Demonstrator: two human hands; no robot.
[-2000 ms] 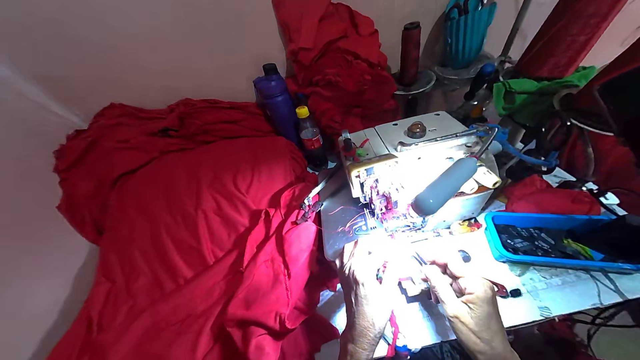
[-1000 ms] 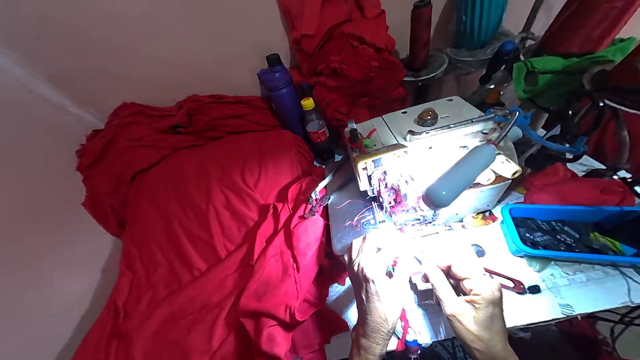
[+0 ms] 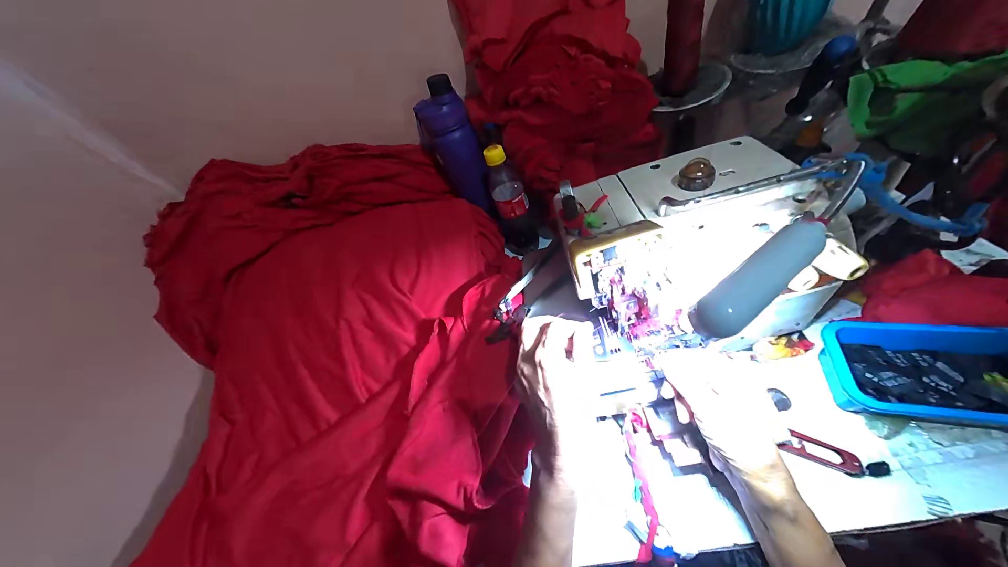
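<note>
Under a bright lamp (image 3: 760, 276) stands a white industrial sewing machine (image 3: 709, 189), its needle area threaded with red and pink threads. My left hand (image 3: 555, 378) is at the left of the needle area, fingers bent over the machine bed; glare hides whether it holds anything. To the right of the needle area is my right hand (image 3: 709, 402), its fingertips close to the bed and washed out by the light. A red strip of cloth (image 3: 642, 488) hangs toward the front edge between my forearms. Red-handled thread snips (image 3: 827, 453) lie on the table right of my right hand.
A large heap of red fabric (image 3: 339, 315) fills the left side. Behind it stand a purple bottle (image 3: 453, 142) and a cola bottle with a yellow cap (image 3: 510, 197). A blue tray (image 3: 835, 370) of dark labels sits at right. A red thread cone (image 3: 681, 47) stands behind the machine.
My hands have moved apart and up toward the needle area; before, they were close together in front of it. The view has shifted.
</note>
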